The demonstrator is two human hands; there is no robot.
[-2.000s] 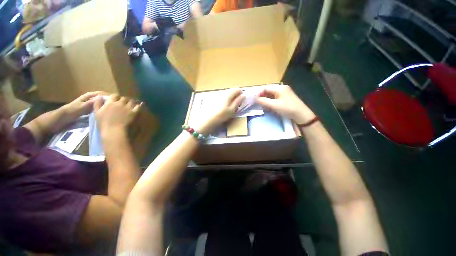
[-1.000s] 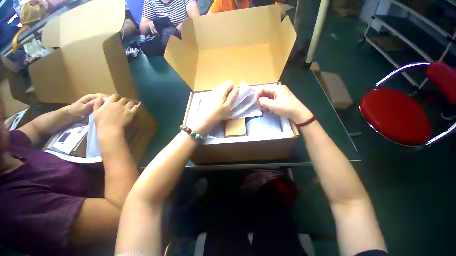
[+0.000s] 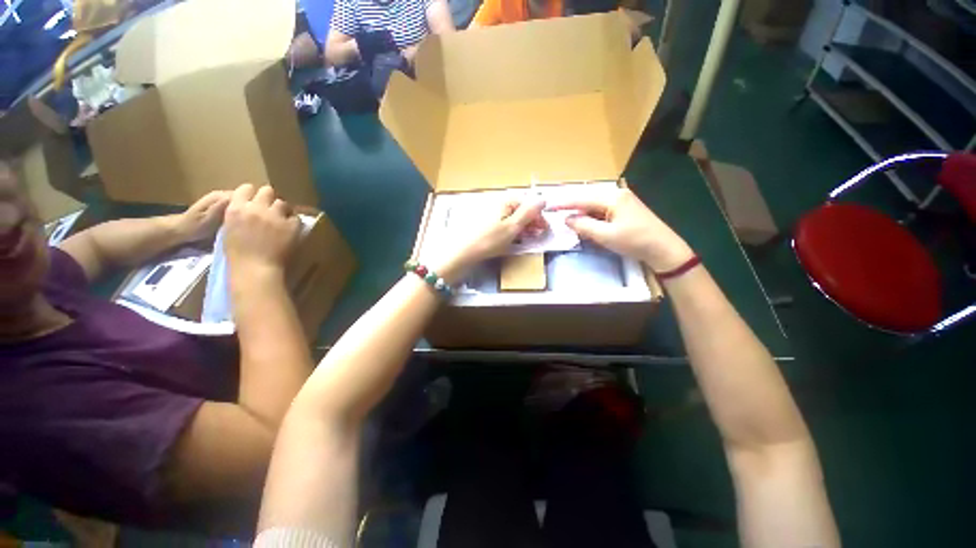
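Observation:
An open mailer carton [image 3: 535, 324] stands in front of me with its lid raised at the back. A white tray [image 3: 458, 214] fills it. A small tan-brown cardboard piece [image 3: 523, 272] lies mid-carton. Above it I hold a thin, whitish, crinkled clear plastic bag [image 3: 559, 229] between both hands. My left hand [image 3: 507, 229] grips its left side with the fingertips. My right hand [image 3: 621, 227] pinches its right side. Something reddish shows at my left fingertips, too small to name. Fingers hide part of the bag.
A person in a purple shirt [image 3: 118, 401] works at my left at another open carton [image 3: 321, 273]. People sit across the green table [image 3: 359, 203]. A red chair [image 3: 869, 265], a rack [image 3: 894, 91] and a cardboard piece [image 3: 741, 198] are at the right.
The bag was spread and raised between my hands a second ago; now it is flatter and lower. My view has shifted slightly, so the scene sits further right.

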